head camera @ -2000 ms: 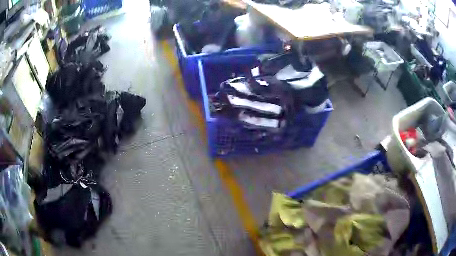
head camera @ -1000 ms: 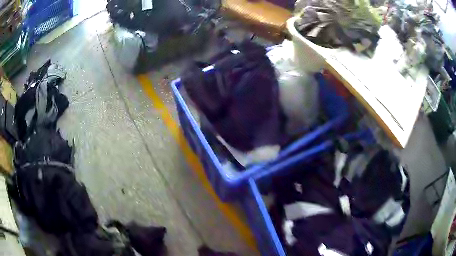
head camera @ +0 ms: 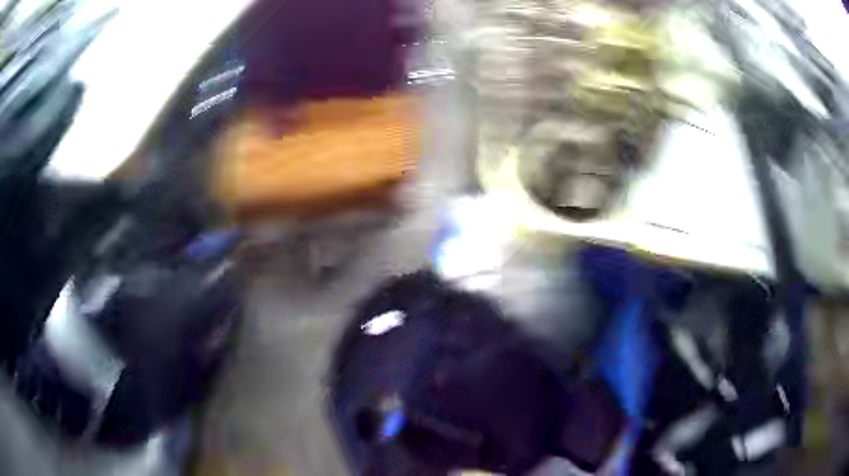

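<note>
The frame is strongly blurred. Neither of my hands can be made out. Nearest in front of me is a large dark heap of cloth (head camera: 465, 372) at the bottom centre, with a small white patch and a small blue spot on it. More dark cloth with white strips (head camera: 717, 381) lies at the lower right, beside a blue upright edge (head camera: 633, 353), likely part of a bin.
An orange-brown block, perhaps a seat (head camera: 321, 158), stands at upper left centre below a dark purple shape. A white table (head camera: 707, 186) is at the right, with beige and yellowish cloth (head camera: 596, 74) by it. Dark and white cloth (head camera: 149, 344) is at the left.
The view has swung right and closer to the table and orange-brown block. The floor aisle with the yellow line has left the picture, and the dark cloth heap now sits lower.
</note>
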